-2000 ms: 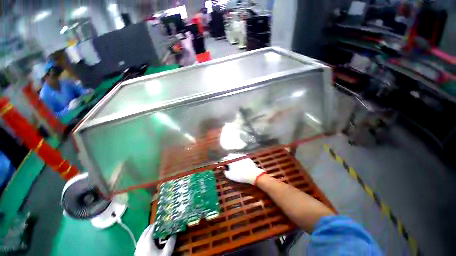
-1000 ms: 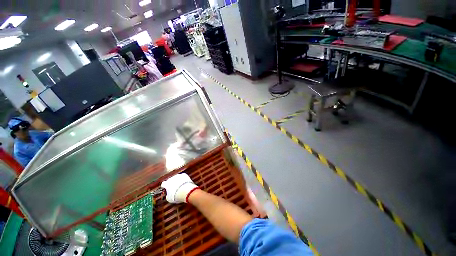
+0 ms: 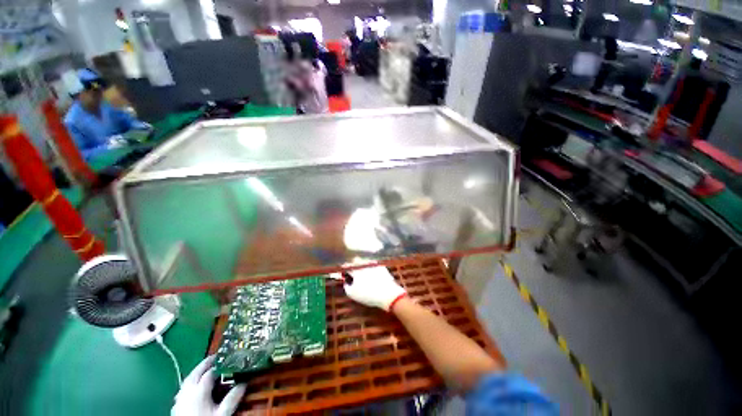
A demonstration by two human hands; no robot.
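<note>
A green circuit board [image 3: 275, 325] lies on the orange-brown slotted grate [image 3: 382, 361], with silver and dark parts on its left and pale connectors on its near edge. My left hand [image 3: 203, 392], in a white glove and cut off by the bottom edge, holds the board's near left corner. My right hand [image 3: 374, 288], in a white glove with a red cuff, is just right of the board's far right corner. It is closed around a small dark tool, probably side cutters [image 3: 347, 278], mostly hidden by the glove.
A clear hood [image 3: 317, 215] with a metal frame stands over the grate's far part and shows reflections. A white desk fan [image 3: 114, 292] stands at the left on a green mat. A person in blue [image 3: 93, 122] sits at the far left. Dark benches and a stool are at the right.
The view swung right and then back, so the left hand shows again. The board stays on the grate, and the right hand stays near its far right corner with the tool.
</note>
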